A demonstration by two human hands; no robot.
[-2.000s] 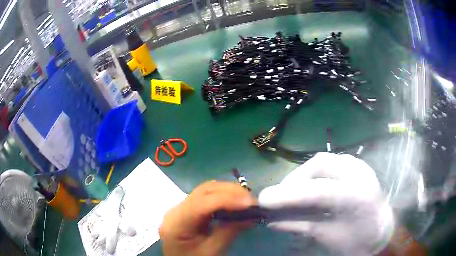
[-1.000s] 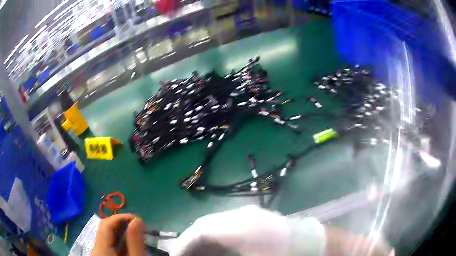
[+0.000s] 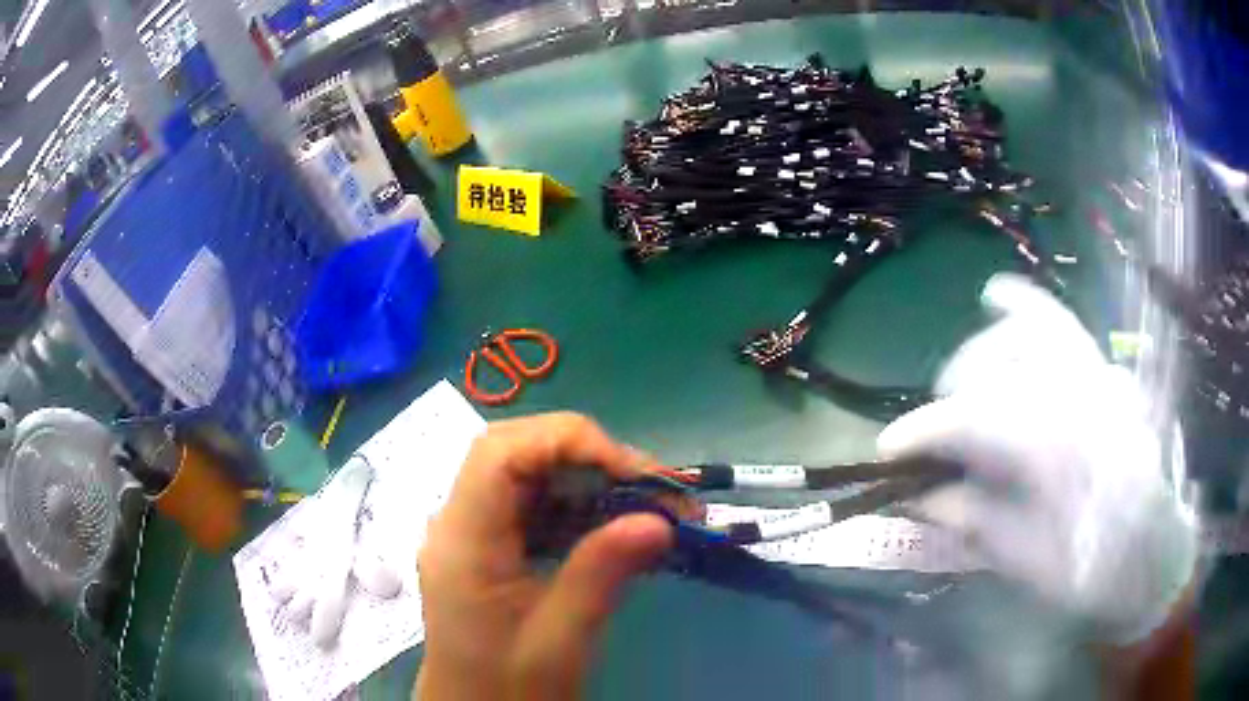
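My bare left hand (image 3: 534, 562) is closed around the end of a black wire harness (image 3: 856, 475), with coloured wires showing by the fingers. Two black branches with white labels run from it to the right. My right hand (image 3: 1048, 459), in a white glove and blurred, is at the other end of these branches; its fingers seem closed on them. A steel ruler (image 3: 877, 542) lies on the bench under the harness, partly covered. Another harness (image 3: 781, 345) lies on the green bench behind my hands.
A large harness pile (image 3: 808, 164) lies at the back, more at far right. On the left are a yellow sign (image 3: 500, 201), orange scissors (image 3: 510, 364), blue bin (image 3: 367, 304), papers (image 3: 452, 438) with a spare glove (image 3: 333, 575), blue rack (image 3: 206, 260), orange cup (image 3: 199, 493) and fan (image 3: 62, 486).
The view swung right, then back left. My hands are now farther apart, with two labelled branches showing between them. The ruler under the harness shows more clearly.
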